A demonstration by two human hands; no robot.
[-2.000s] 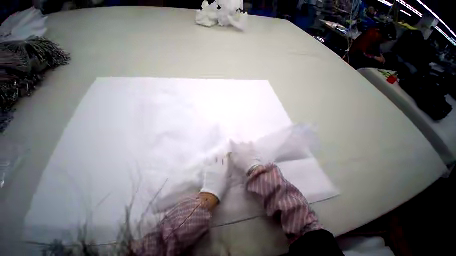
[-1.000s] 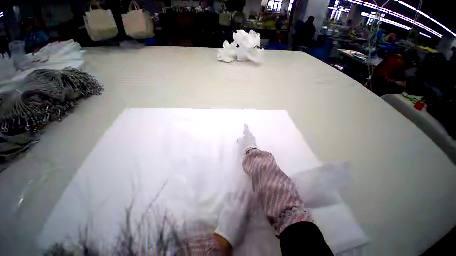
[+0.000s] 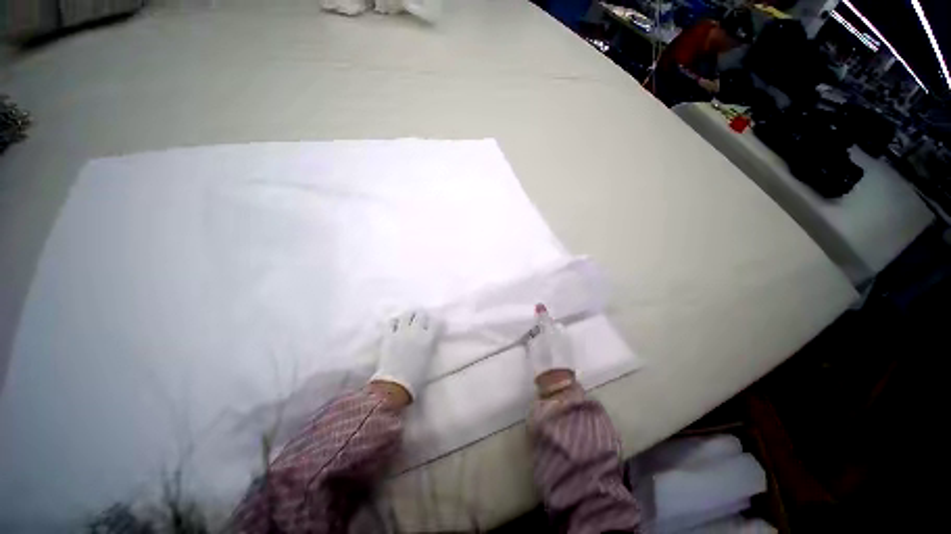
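Observation:
A stack of large thin white sheets (image 3: 261, 240) lies flat on the pale table. The near right part of the top sheet is folded over, and its raised edge runs as a dark line between my hands. My left hand (image 3: 409, 347), in a white glove, lies palm down on the folded sheet; its fingertips are bent down and their hold is unclear. My right hand (image 3: 550, 342), also gloved with a bare fingertip showing, closes on the fold near the sheet's right end.
The pale table (image 3: 688, 282) curves away to the right. White rolls (image 3: 709, 485) lie low in a brown carton (image 3: 766, 459) below its near right edge. Crumpled white paper (image 3: 381, 5) is at the far edge. A person (image 3: 697, 57) is at another table (image 3: 886, 224) at the upper right.
My right hand has come back from the middle of the stack to the folded right side. My left hand now rests beside the fold. The view has tilted down and turned right, showing the carton.

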